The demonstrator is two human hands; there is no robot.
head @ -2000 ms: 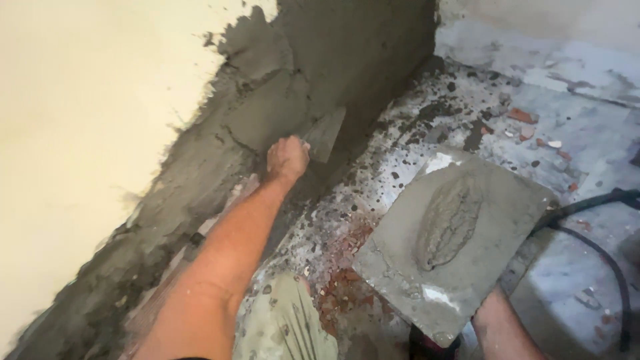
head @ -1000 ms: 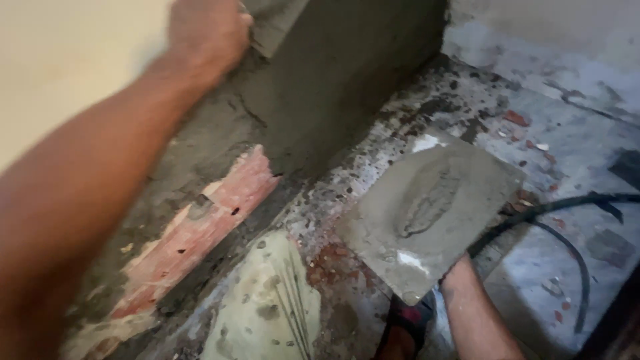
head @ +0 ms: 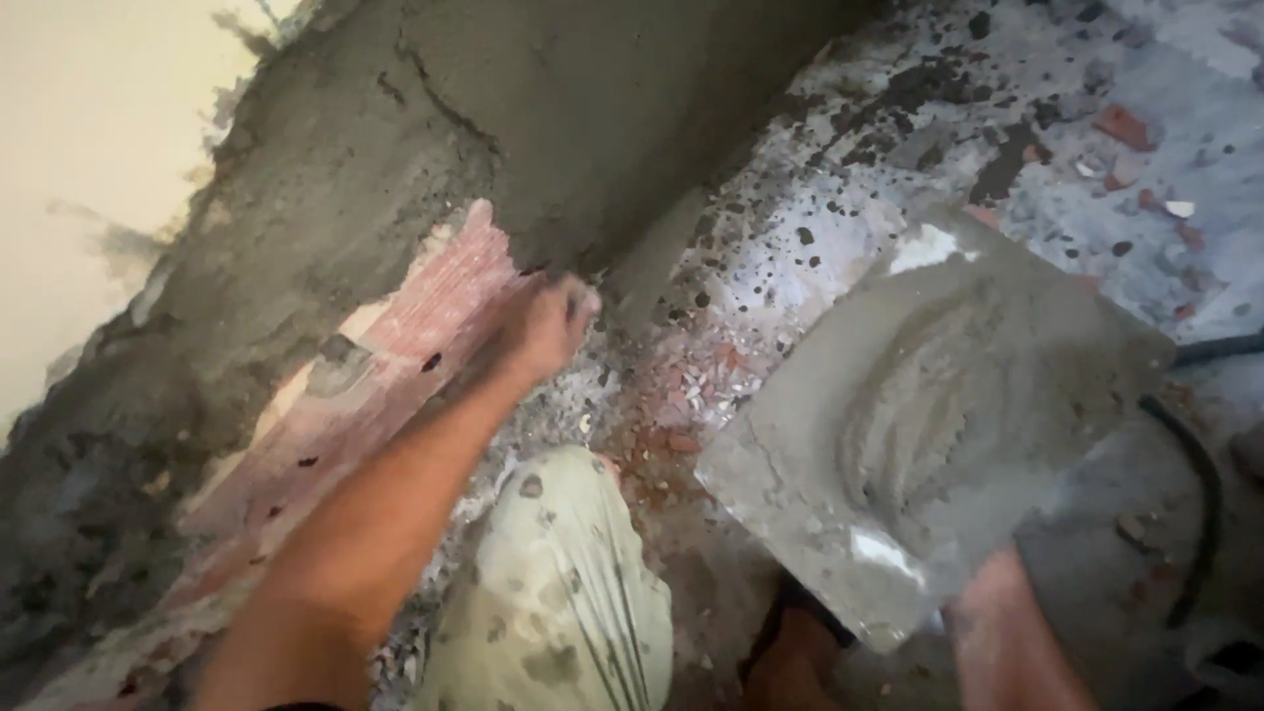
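Observation:
My left hand [head: 563, 321] is closed around a trowel at the foot of the wall; its grey blade [head: 657, 252] extends up and right and blends with the mortar. Beside the hand is a bare strip of ridged red brick [head: 444, 296], surrounded by wet grey mortar [head: 592, 109] on the wall. A square mortar-covered hawk [head: 790, 434] is held over the floor at the right, with a grooved mound of mortar [head: 913, 415] on it. The wrist of my right hand [head: 1002, 592] goes under the hawk, which hides the fingers.
Brick chips [head: 681, 395] and mortar splashes lie on the floor between wall and hawk. A dark hose or cable [head: 1200, 484] curves at the right. My knee in mortar-spotted pale trousers [head: 563, 583] is close to the wall, and a foot [head: 800, 662] is below the hawk.
My left hand with the trowel has come down from high on the wall to its foot, beside the bare brick. My right hand still supports the hawk. The view has moved closer.

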